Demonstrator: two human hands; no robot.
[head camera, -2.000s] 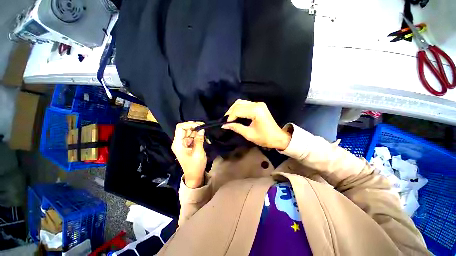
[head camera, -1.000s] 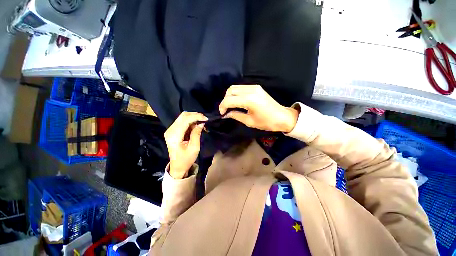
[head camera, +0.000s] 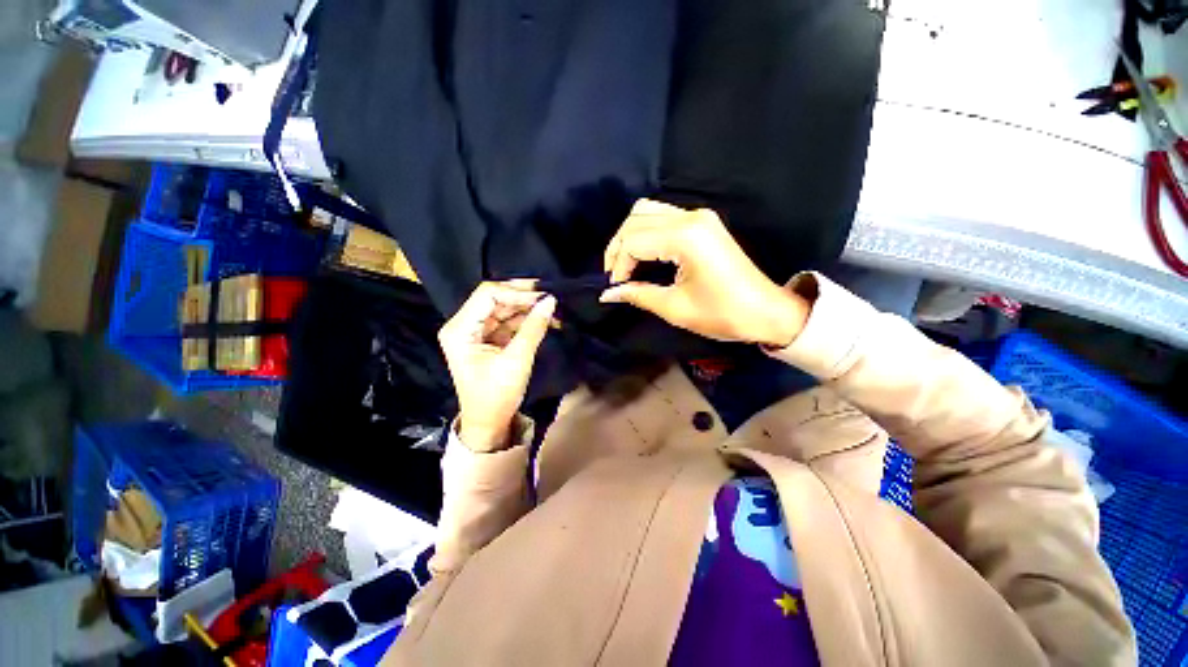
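Note:
A large black garment (head camera: 560, 117) lies over the white table and hangs over its front edge to my lap. My left hand (head camera: 498, 341) pinches a narrow folded garment edge (head camera: 573, 284) between thumb and fingers. My right hand (head camera: 691, 274) pinches the same edge a short way to the right, with thumb and index finger forming a loop. The strip is stretched between the two hands. The cloth below the hands is dark and its folds are hard to tell apart.
Red-handled scissors (head camera: 1163, 176) and small snips (head camera: 1123, 95) lie on the white table (head camera: 1003, 170) at the right. A grey-white machine housing (head camera: 215, 24) is at the upper left. Blue crates (head camera: 196, 515) stand at the left and right, with a black bin (head camera: 352, 391) beside my left arm.
My hands have shifted along the folded edge and now hold it in a narrow stretched strip. The view has moved, so the scissors sit nearer the right rim.

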